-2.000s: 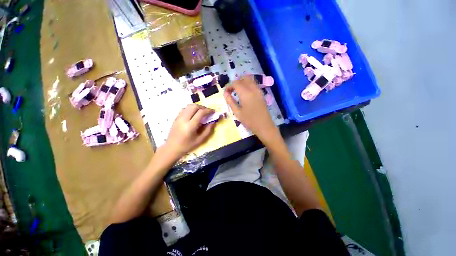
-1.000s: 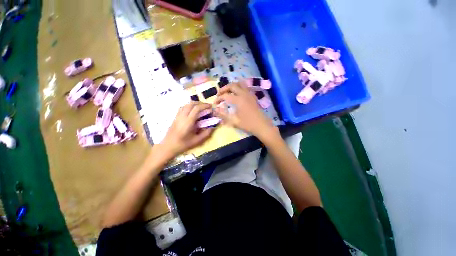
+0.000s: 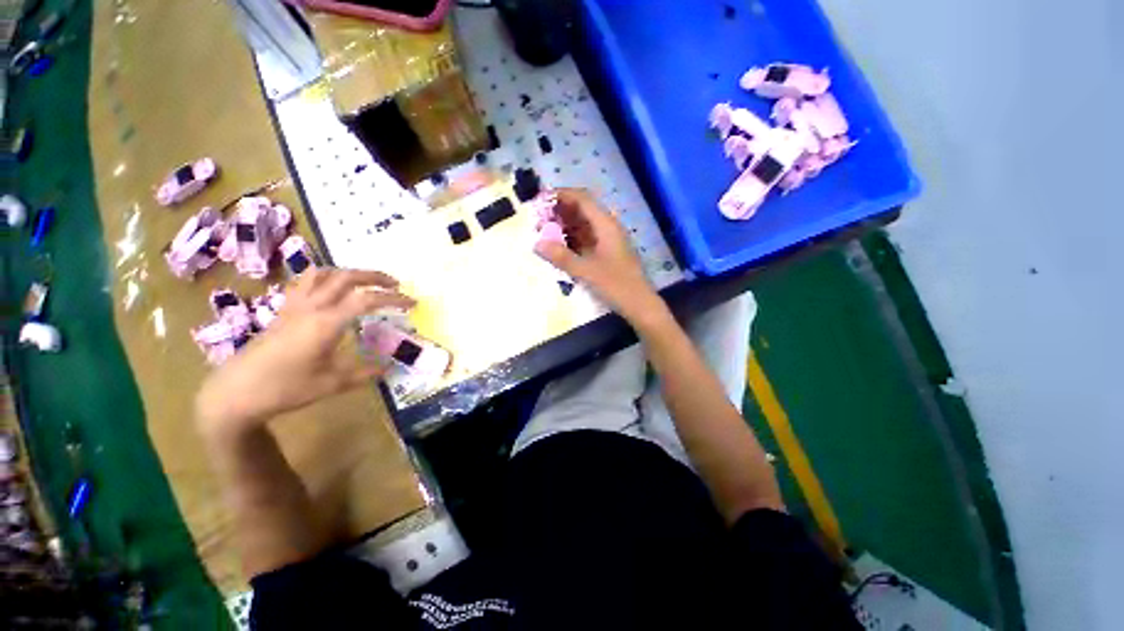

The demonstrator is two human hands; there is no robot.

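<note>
My right hand (image 3: pixel 602 256) holds a pink unit (image 3: pixel 547 219) between thumb and fingers over the right side of the yellow sheet (image 3: pixel 481 290). My left hand (image 3: pixel 308 335) is blurred over the bench's left edge, fingers spread. Another pink unit (image 3: pixel 413 354) with a black patch on top is beside its thumb side, at the near left of the sheet; whether the hand grips it cannot be told. Black pads (image 3: pixel 494 212) lie in a row at the sheet's far edge. My right fingers hide part of their unit.
The blue bin (image 3: pixel 804 244) at the right holds several pink units (image 3: pixel 789 142). More pink units (image 3: pixel 250 234) lie on the brown covering (image 3: pixel 185 407) at the left. A taped cardboard box (image 3: pixel 392 74) stands beyond the sheet, with a phone (image 3: pixel 401 10) on top.
My hands have separated. The left moved left, towards the pile on the brown covering. The right now holds a pink unit. A unit with a black patch now shows at the sheet's near left.
</note>
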